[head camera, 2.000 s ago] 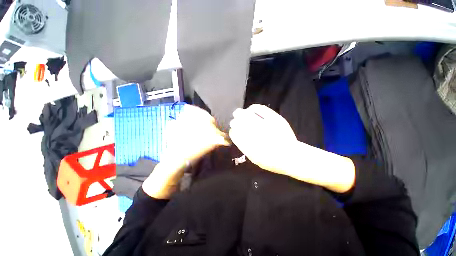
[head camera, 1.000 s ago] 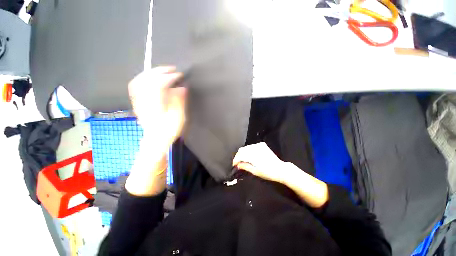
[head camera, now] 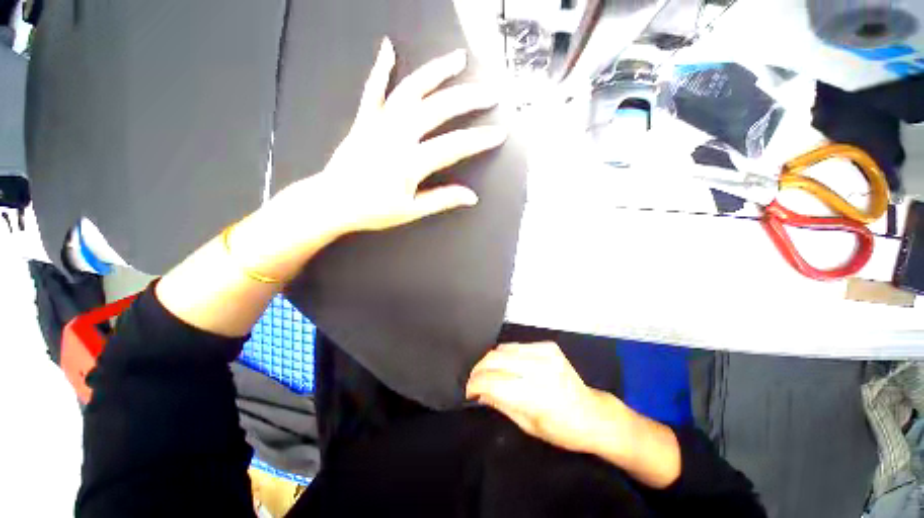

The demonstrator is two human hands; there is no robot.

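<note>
A dark grey cut panel (head camera: 415, 293) lies over the white table and hangs over its front edge to my lap. My left hand (head camera: 410, 152) lies flat on it with fingers spread, fingertips near its right edge, by the bright machine area. My right hand (head camera: 537, 395) pinches the panel's lower corner just below the table edge; its fingertips are partly hidden. Another wide grey panel (head camera: 152, 132) lies to the left, with a thin pale gap between the two. The needle is too overexposed to make out.
Scissors with orange and red loops (head camera: 826, 258) lie on the white table (head camera: 628, 263) at right. Behind them is a crumpled clear bag (head camera: 724, 106). A dark flat object (head camera: 912, 248) is at the right edge. A blue crate (head camera: 284, 339) and red stool (head camera: 86, 349) are low left.
The view has shifted toward the machine and scissors. My left hand has left the lower corner, moved up the panel and spread flat near its right edge. My right hand stays at the corner.
</note>
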